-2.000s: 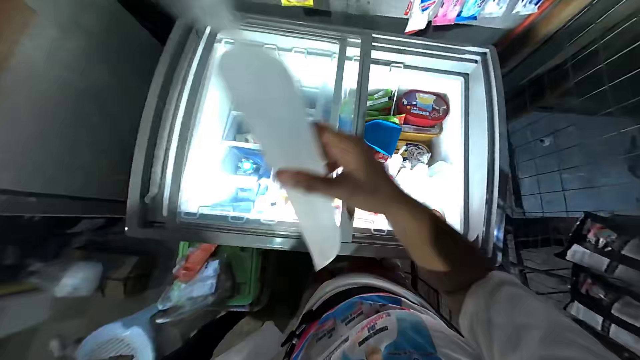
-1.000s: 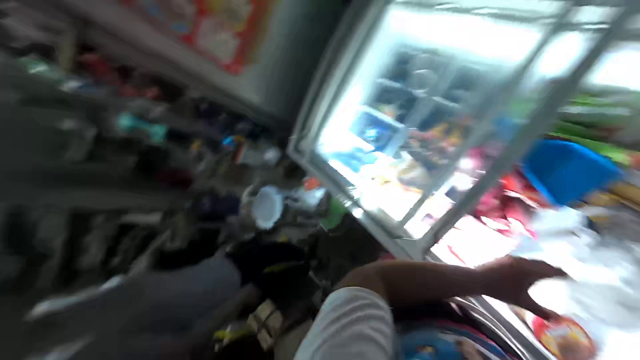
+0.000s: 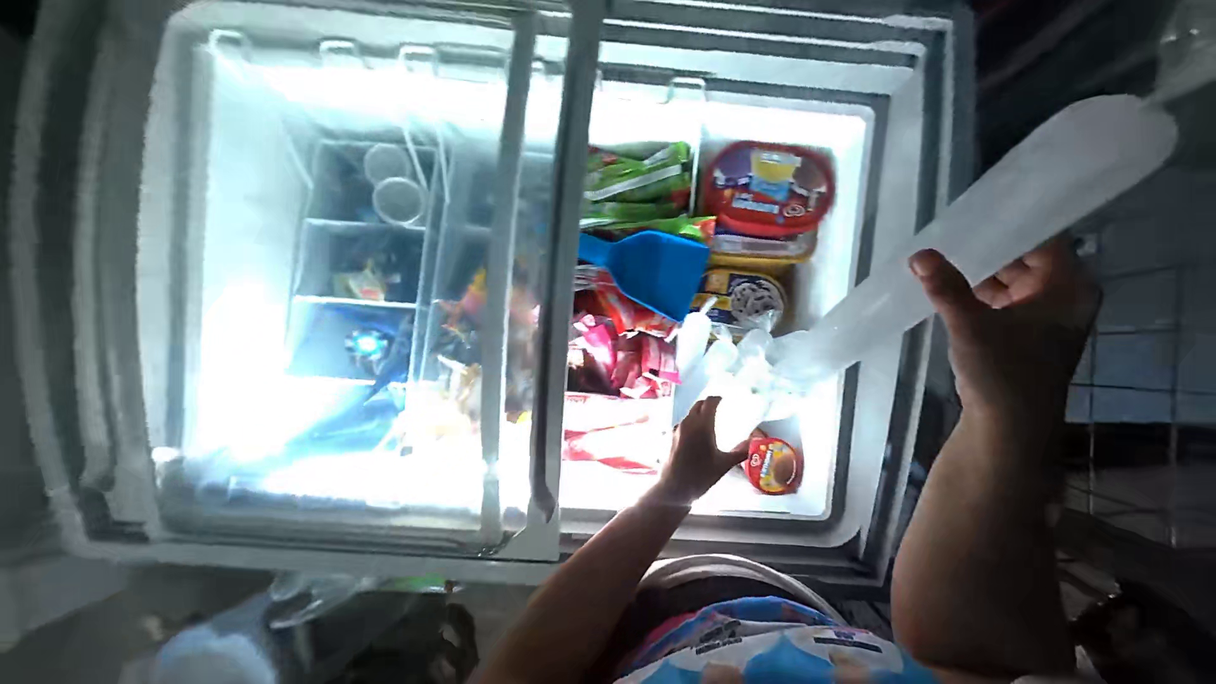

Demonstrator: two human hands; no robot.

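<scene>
In my right hand (image 3: 1007, 304) is a long white frozen ice stick in a clear plastic bag (image 3: 1035, 199), held slantwise over the right rim of the chest freezer (image 3: 893, 313). Its lower end hangs above the freezer's right compartment. My left hand (image 3: 703, 456) reaches into that compartment, fingers curved at a pile of white plastic-wrapped ice sticks (image 3: 731, 380); glare hides whether it grips one. Just right of its fingertips lies a small red ice cream cup (image 3: 773, 465). A blue plastic scoop (image 3: 660, 271) rests farther back.
Red and yellow ice cream tubs (image 3: 769, 195) stand at the back right, beside green wrapped packs (image 3: 641, 180). Pink and red packets (image 3: 622, 356) lie left of the ice. A sliding glass lid (image 3: 380, 285) covers the left half, its frame edge (image 3: 560, 285) bordering the opening.
Two seconds ago one hand held a long white ice stick over the freezer's middle; now my right hand holds one at the right rim. My left hand is now inside the compartment. The view swung away and back.
</scene>
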